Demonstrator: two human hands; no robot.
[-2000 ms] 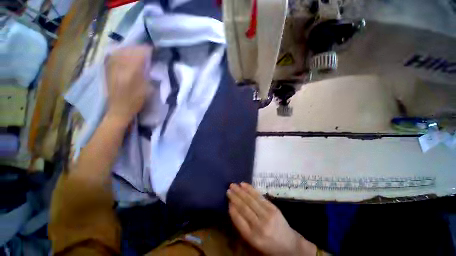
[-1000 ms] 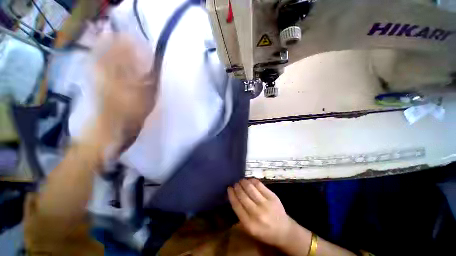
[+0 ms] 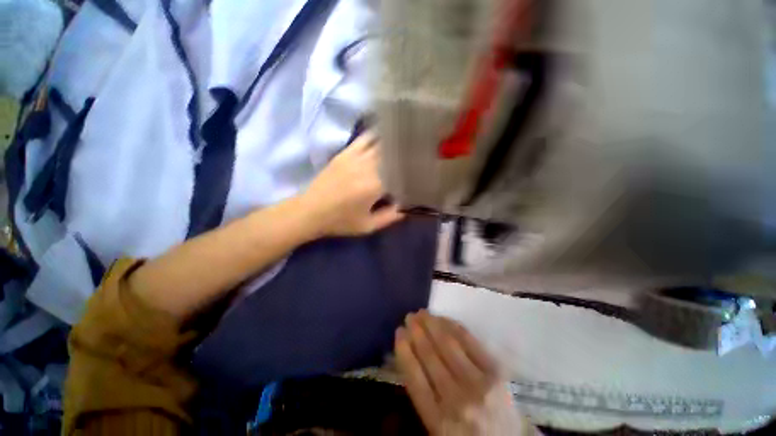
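Note:
The garment body [image 3: 323, 298] lies navy side up in front of me, with its pale reverse and dark seam strips spread at the left. The off-white sewing machine head [image 3: 425, 153] is large and blurred above its right edge. My left hand [image 3: 353, 192] is on the cloth just left of the machine head, its fingertips partly hidden; I cannot tell if it grips. My right hand [image 3: 451, 370] lies with fingers together on the cloth's right edge near the table front. The needle area is blurred.
The white machine table [image 3: 579, 341] extends right, with a printed measuring tape [image 3: 621, 402] along its front. A white scrap [image 3: 743, 328] lies at the far right. Dark and grey offcuts [image 3: 34, 341] are heaped at the lower left. A blue edge [image 3: 265, 404] shows below the cloth.
My left hand has moved right, close to the machine head, and the pale cloth is now spread wide at the left. The machine head appears much larger and nearer. My right hand stays by the cloth's edge.

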